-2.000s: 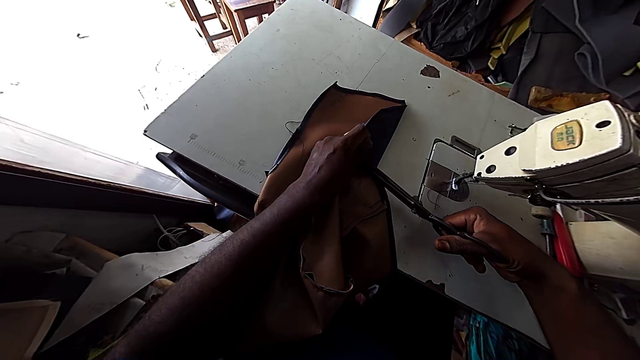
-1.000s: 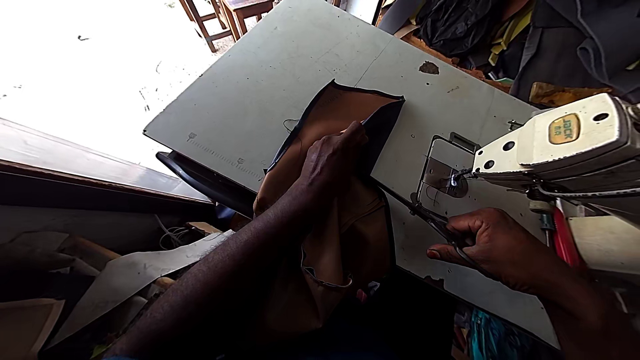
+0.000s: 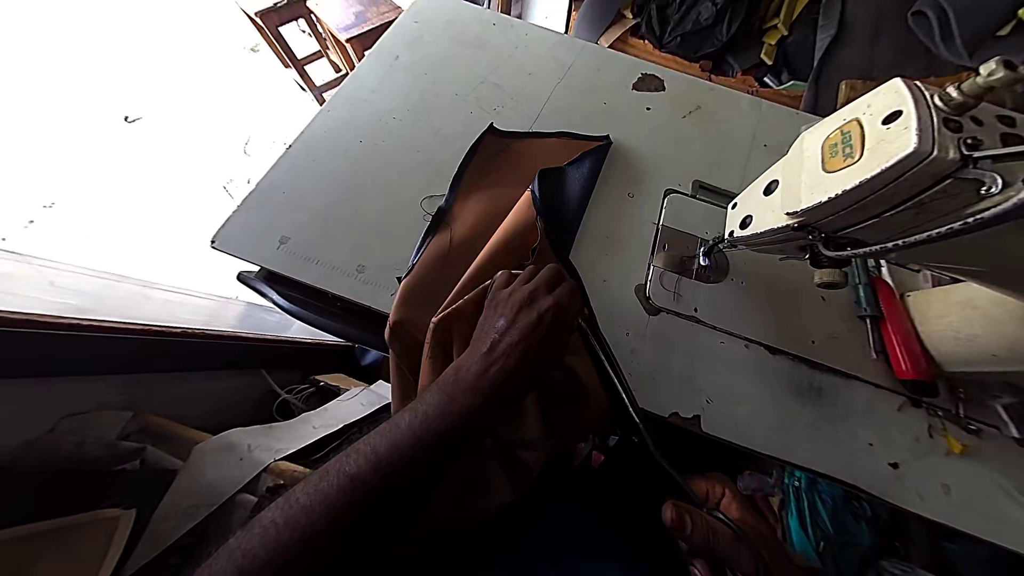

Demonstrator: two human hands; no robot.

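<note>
A brown fabric piece with dark edging lies partly on the sewing table and hangs over its front edge. My left hand grips the cloth near the dark edge, its fingers bunched on a fold. Scissors are in my right hand, low at the right, the long blades pointing up and left to the cloth beside my left fingers. Whether the blades are parted is hard to see in the shadow. The white Jack sewing machine head stands to the right, its needle area apart from the cloth.
The pale sewing table has a worn edge. A red-handled tool and a screwdriver lie under the machine arm. Scraps and a pale sheet are at the lower left, teal material at the lower right, wooden stools behind.
My left hand has moved down along the cloth, whose top now lies folded over. My right hand has moved down with the scissors, away from beside the needle plate.
</note>
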